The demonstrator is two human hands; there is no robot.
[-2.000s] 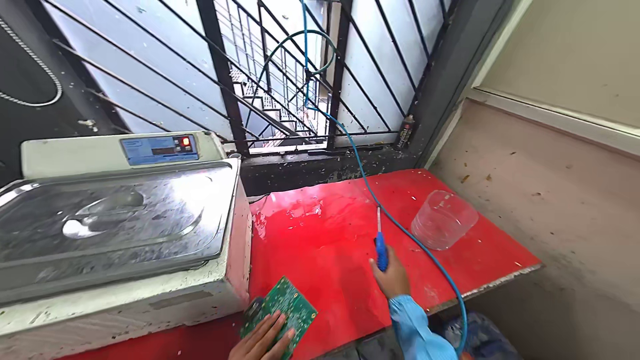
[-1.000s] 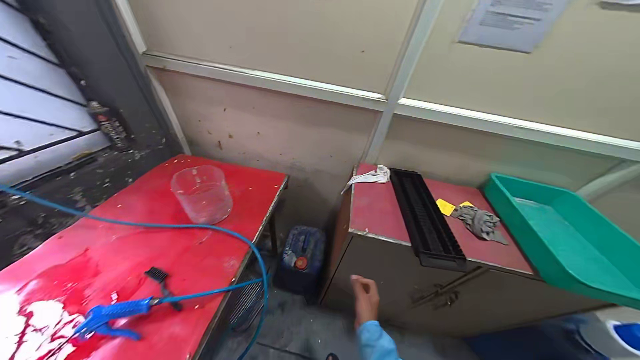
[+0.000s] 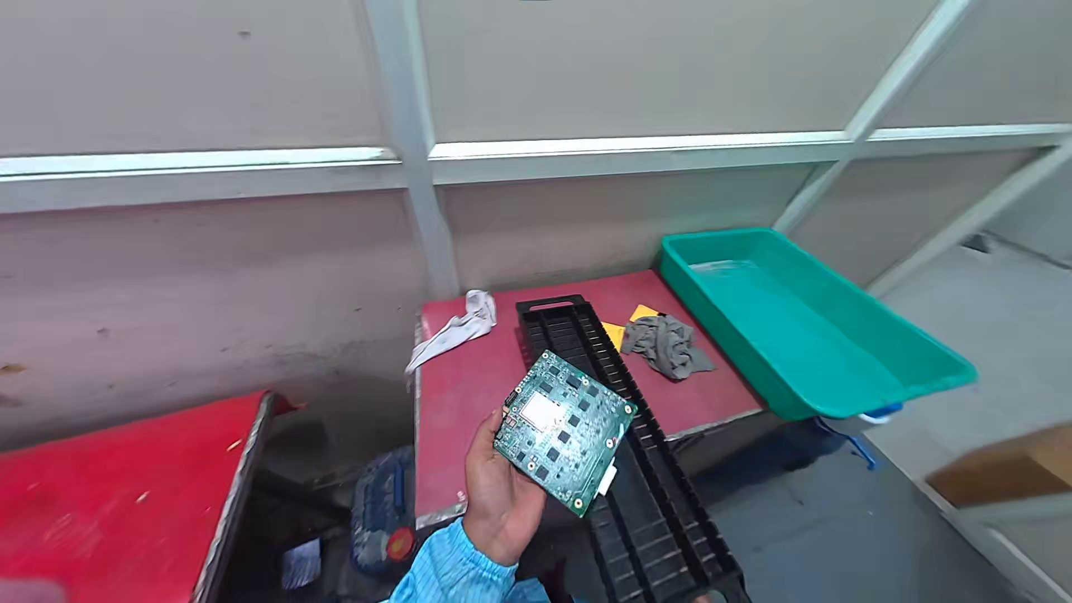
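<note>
My left hand, in a light blue sleeve, holds a green printed circuit board by its lower left side. A pale square component and several dark chips show on the board's face. Behind and below the board, a long black slotted plastic rack reaches from the red-topped cabinet out past its front edge. At the rack's near end, a small part of my right hand shows at the bottom edge of the view, against the rack; most of that hand is hidden.
A green plastic tray overhangs the cabinet's right side. Near it lie a grey cloth and yellow pieces; a white cloth lies at left. A red table and a blue jerrycan are at lower left.
The view has swung right from the red table to the cabinet. The board has come up in my left hand. The blue air gun lies let go one second ago. The rack has moved out toward me.
</note>
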